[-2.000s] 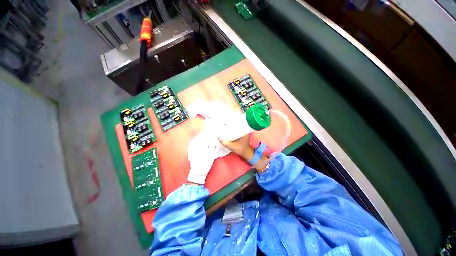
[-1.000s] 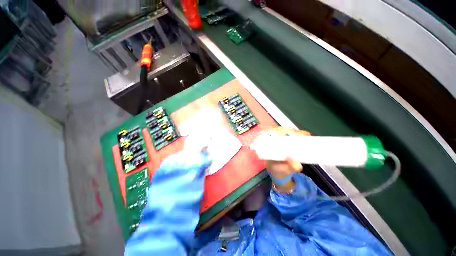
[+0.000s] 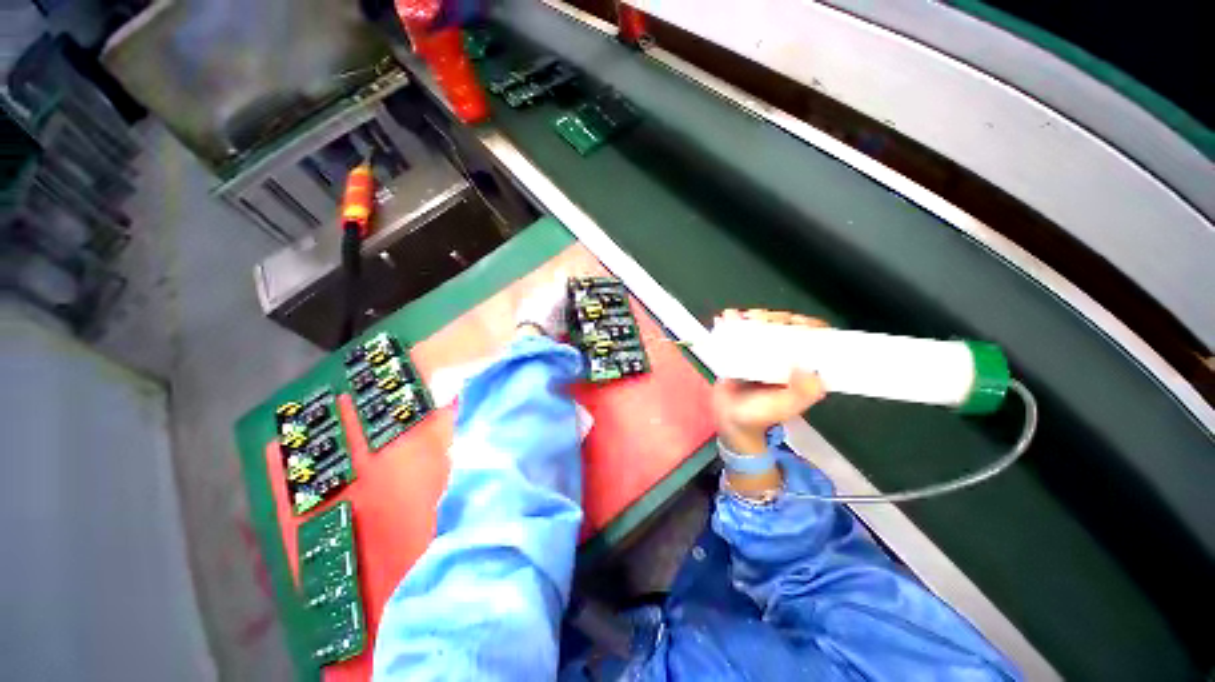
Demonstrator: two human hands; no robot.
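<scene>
My right hand (image 3: 762, 400) holds the white dispensing syringe (image 3: 853, 364), with its green cap (image 3: 986, 377) to the right and a clear air hose (image 3: 970, 477) looping back to my wrist. Its thin needle (image 3: 677, 342) points left at a populated circuit board (image 3: 608, 331) on the mat. My gloved left hand (image 3: 546, 309) is at that board's left edge, partly hidden by my blue sleeve; whether its fingers grip the board cannot be told. A white cloth (image 3: 453, 381) shows partly beside and behind my left sleeve.
Two populated boards (image 3: 387, 388) (image 3: 313, 449) and a plain green board (image 3: 331, 584) lie at the left of the red mat (image 3: 640, 446). More boards (image 3: 596, 120) lie on the green conveyor (image 3: 800, 253) beyond its metal rail. A red-sleeved arm or object (image 3: 453, 69) is at the conveyor's far end.
My left hand has moved from the white cloth forward to the board near the conveyor. That board now stands more squarely to me. The syringe stays in my right hand, its tip now near the board.
</scene>
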